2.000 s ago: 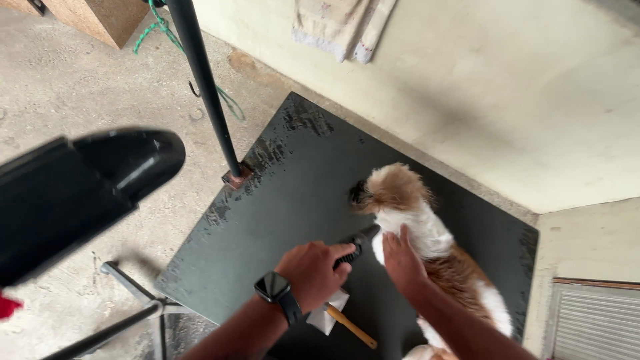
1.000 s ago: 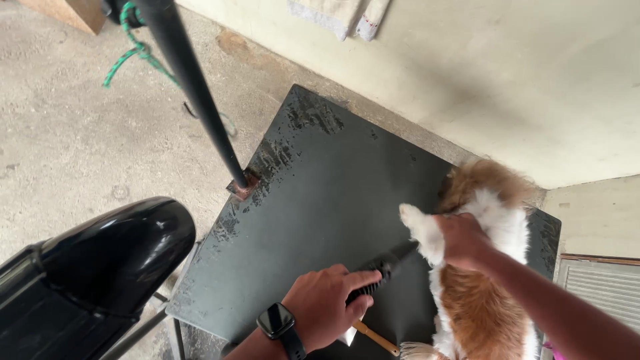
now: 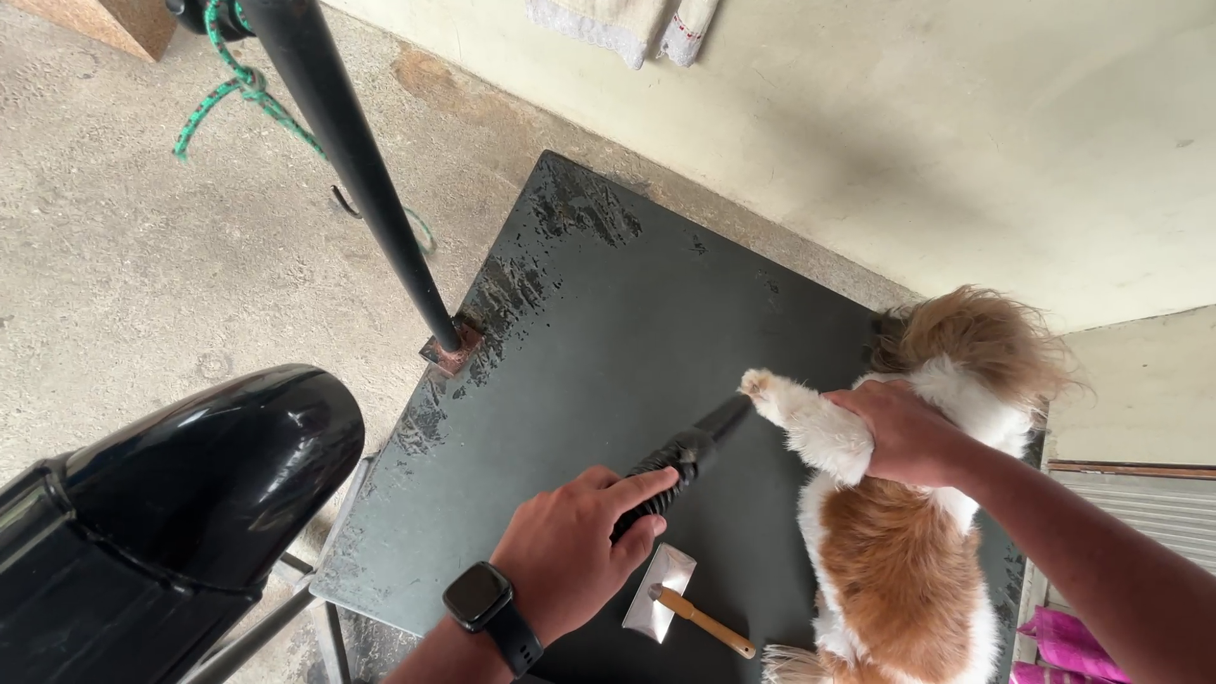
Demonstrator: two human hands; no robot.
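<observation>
A black ribbed dryer hose with a narrow nozzle (image 3: 708, 442) is in my left hand (image 3: 584, 537), which wears a black smartwatch. The nozzle's tip points at the raised front paw of a brown and white long-haired dog (image 3: 898, 560). My right hand (image 3: 898, 432) grips that leg above the paw. The dog is on a black grooming table (image 3: 617, 380), its head toward the wall. Below the hose lies a slicker brush (image 3: 698, 613) with a wooden handle and metal head.
A black post (image 3: 366, 180) with a green rope (image 3: 233, 90) rises from the table's left edge. A glossy black dryer housing (image 3: 209, 484) stands at left. Towels (image 3: 608, 24) hang on the wall (image 3: 855, 133); pink cloth (image 3: 1069, 641) is at lower right.
Two seconds ago my right hand was at the dog's chest; since then it has taken hold of the front leg, which is now stretched out. The dog's head has turned toward the wall.
</observation>
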